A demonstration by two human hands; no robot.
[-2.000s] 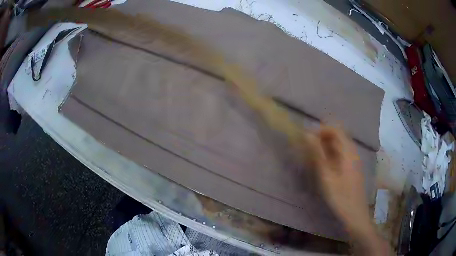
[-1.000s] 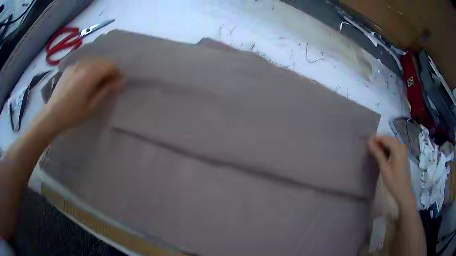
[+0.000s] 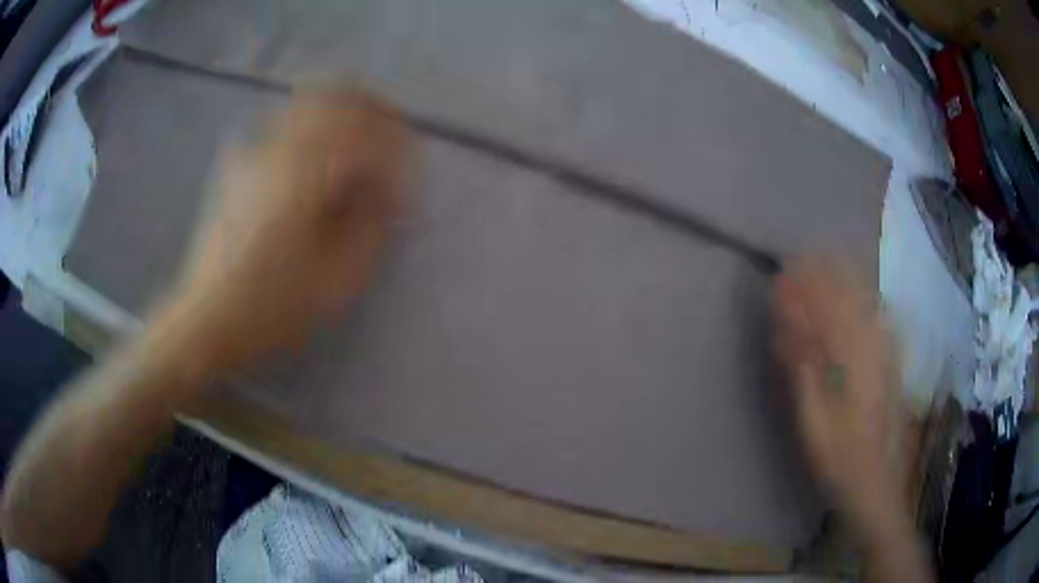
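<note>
A large grey-brown garment panel point(image 3: 547, 308) lies over the white-covered board, with a long dark fold line running across it from upper left to right. My left hand point(image 3: 313, 194) is blurred over the panel's left part, at the fold line. My right hand point(image 3: 837, 364) is blurred at the panel's right part, just below the right end of the dark line. Whether the fingers of either hand grip the cloth cannot be told. The tan card guide strip point(image 3: 490, 492) lies along the near edge of the board, beside the panel's near edge.
A red loop handle point(image 3: 105, 14) is cut off at the top left. A dark looped fabric strip point(image 3: 25, 125) lies at the left. A flat grey pointed plate point(image 3: 946, 222), a crumpled white rag point(image 3: 997, 308) and red and grey cloth items are at the right edge.
The panel's fold line sits higher in the picture. My left hand has moved right, to the fold line. My right hand is lower and further left. More of the tan strip shows.
</note>
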